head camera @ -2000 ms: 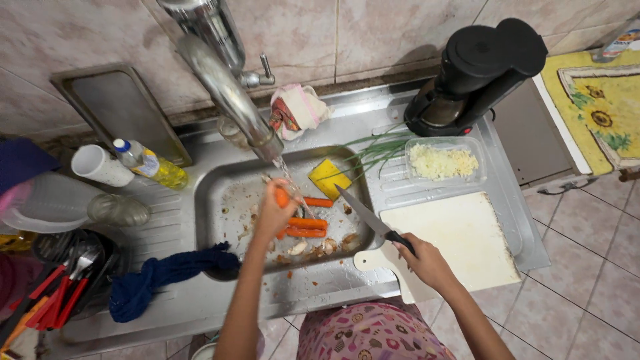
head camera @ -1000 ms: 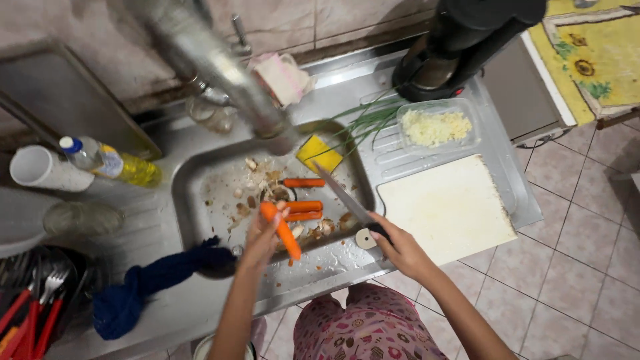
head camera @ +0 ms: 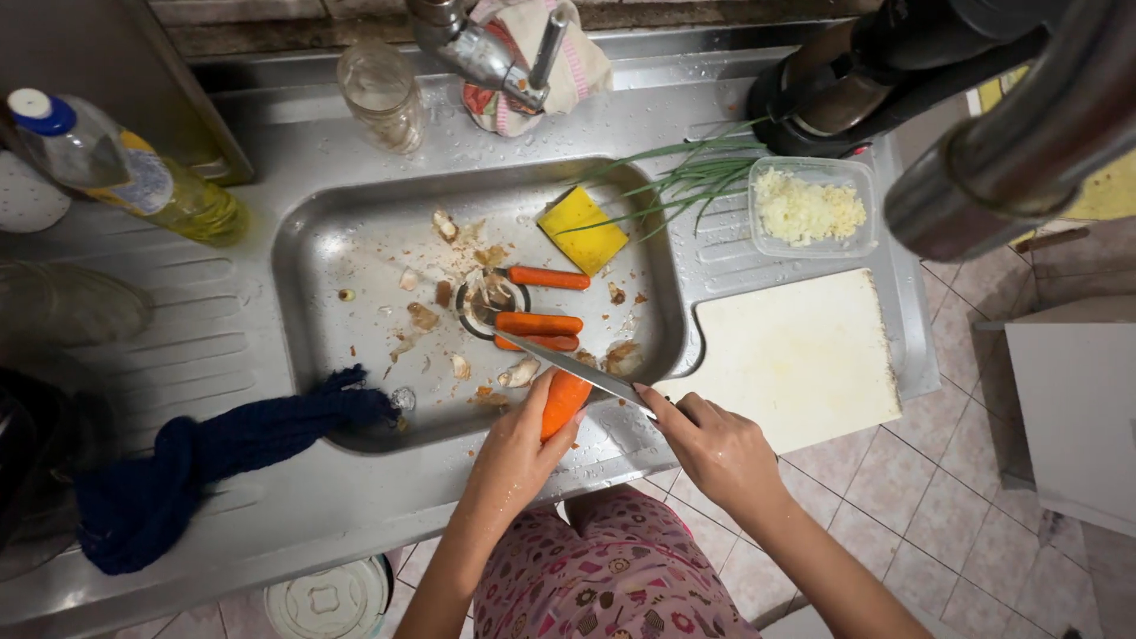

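Near the front rim of the steel sink (head camera: 302, 293), my left hand (head camera: 516, 448) grips an orange carrot (head camera: 564, 404). My right hand (head camera: 714, 444) holds a kitchen knife (head camera: 586, 373) by its handle, the blade lying across the carrot's upper end and pointing left over the basin. Several other carrot pieces (head camera: 548, 278) rest in the basin beside the drain (head camera: 484, 302), among peels and scraps. A yellow sponge (head camera: 583, 231) lies at the basin's back right. The white cutting board (head camera: 799, 355) sits right of the basin, partly behind my right hand.
A plastic container of chopped food (head camera: 812, 209), green onion stalks (head camera: 701, 182) and a black coffee maker (head camera: 825, 80) stand at the back right. The faucet spout (head camera: 976, 186) hangs at right. Left are a dark blue cloth (head camera: 222, 444), an oil bottle (head camera: 133, 173) and a glass (head camera: 382, 98).
The carrot in my left hand has moved right, toward the knife, and the blade now lies over its end. The faucet spout no longer hangs over the basin. The view has shifted closer.
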